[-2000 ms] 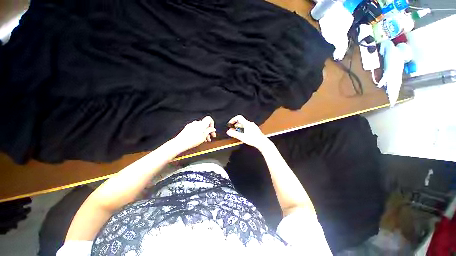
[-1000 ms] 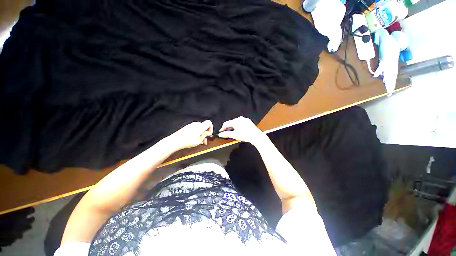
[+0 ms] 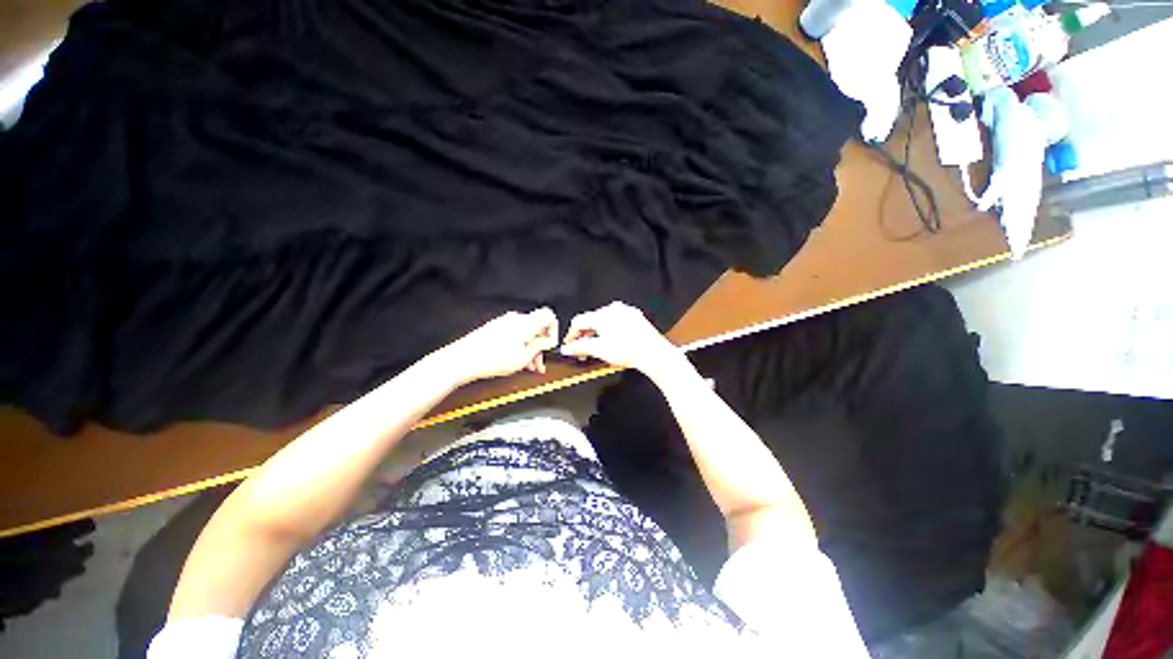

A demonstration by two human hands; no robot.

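A black dress (image 3: 386, 193) lies spread over the orange-brown table, its gathered tiers and ruffled edges showing. My left hand (image 3: 521, 343) and my right hand (image 3: 607, 334) are close together at the dress's lower edge, near the table's front edge. The left fingers are curled and pinch the edge of the black cloth. The right fingers are bent towards the left fingertips, with a small dark bit between them. Whether that is cloth or a tool cannot be told.
The table's pale yellow edge (image 3: 823, 306) runs just below my hands. A black garment pile (image 3: 823, 451) lies below the front edge. A black cable (image 3: 911, 193), a white power strip (image 3: 953, 122), a labelled bottle (image 3: 1010, 54) and white cloths (image 3: 1018, 155) are at the right end.
My hands have come closer together than two seconds ago. The dark object that showed in my right hand then is no longer clear. The view has shifted slightly; the dress lies much the same.
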